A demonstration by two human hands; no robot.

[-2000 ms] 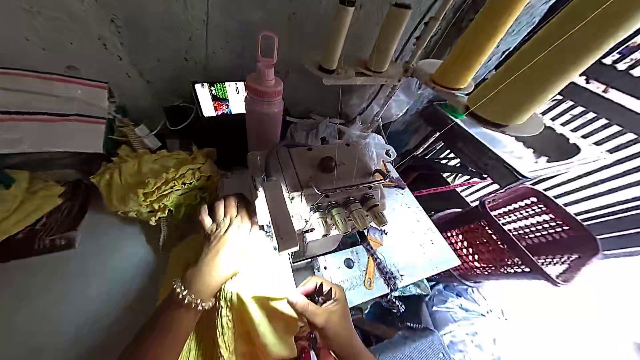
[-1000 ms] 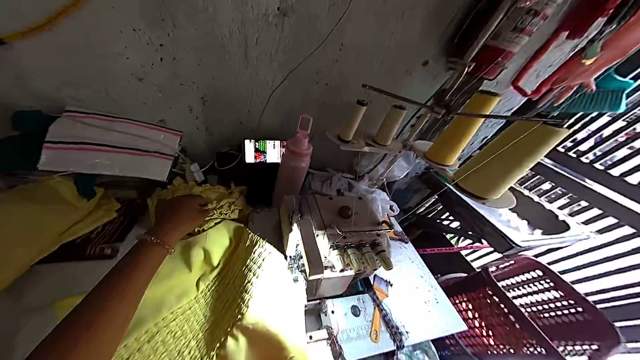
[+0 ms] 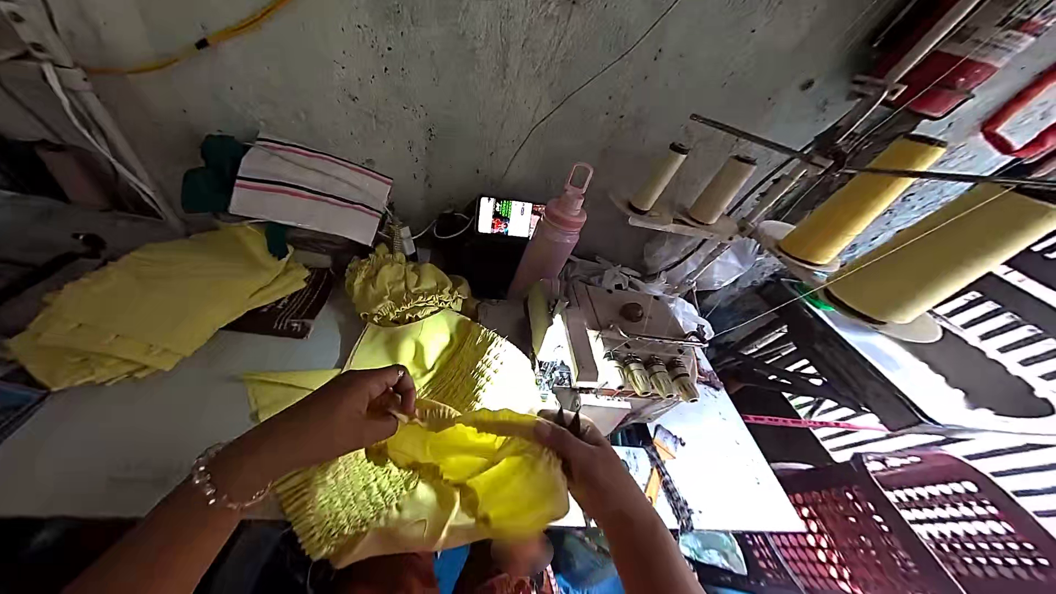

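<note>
My left hand [image 3: 363,412], with a beaded bracelet at the wrist, pinches the edge of a yellow gathered fabric piece [image 3: 511,478]. My right hand [image 3: 582,454] grips the same piece at its other side, and the dark pointed tips of what look like thread snips [image 3: 569,419] stick up from it. Beneath the hands lies a larger yellow garment with smocked, elastic-like stitching [image 3: 346,503], partly on the table and partly over its front edge. The overlock sewing machine [image 3: 631,330] stands just beyond my right hand. A ruffled yellow piece [image 3: 404,289] rests behind the garment.
Stacked yellow fabric [image 3: 157,305] lies at left. A pink bottle [image 3: 551,243] and a lit phone [image 3: 507,218] stand by the wall. Thread cones [image 3: 862,202] are on a stand at right. An orange-handled tool [image 3: 656,474] lies right of the machine; a maroon plastic basket [image 3: 883,520] is beyond the table.
My left hand has come from the ruffled piece at the back to the fabric in front. My right hand, out of sight one second ago, is in view again. The view has shifted.
</note>
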